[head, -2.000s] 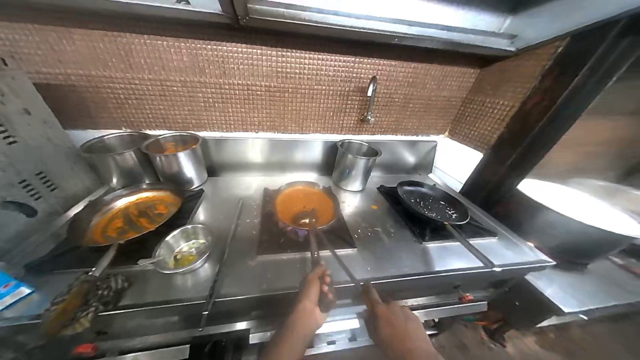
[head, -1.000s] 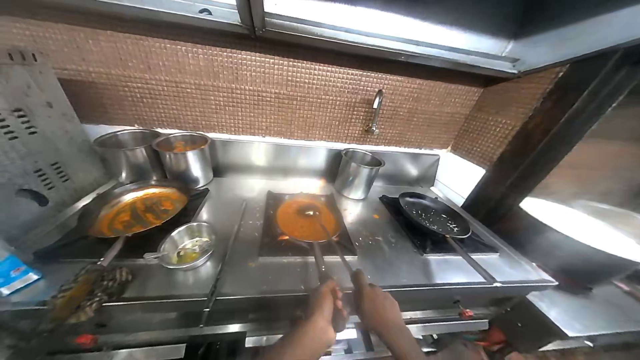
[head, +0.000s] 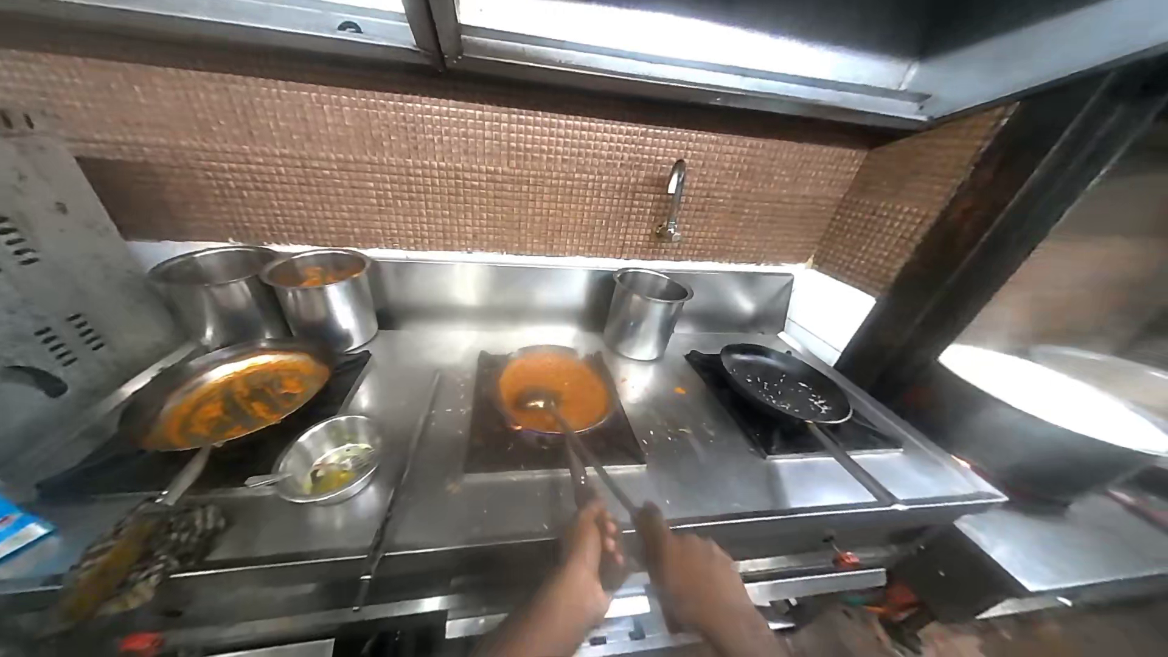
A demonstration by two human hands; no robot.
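Observation:
A pan of orange sauce [head: 570,388] sits on the middle burner, and my left hand [head: 589,552] is closed on its handle near the stove's front edge. Just to the right, my right hand [head: 684,566] grips the long handle of a metal ladle [head: 537,400]. The ladle's bowl rests in the sauce at the left side of the pan. The two handles cross close together in front of the pan.
At left are a wide pan with orange residue [head: 242,397], a small steel saucepan [head: 333,456], a crumpled cloth [head: 146,557] and two steel pots [head: 328,306]. A steel pot [head: 646,315] stands behind right, near a black frying pan [head: 785,383]. A tap [head: 673,201] projects from the wall.
The ladle's bowl has moved from the upper right part of the sauce to the left side since one second ago. Both hands keep their holds.

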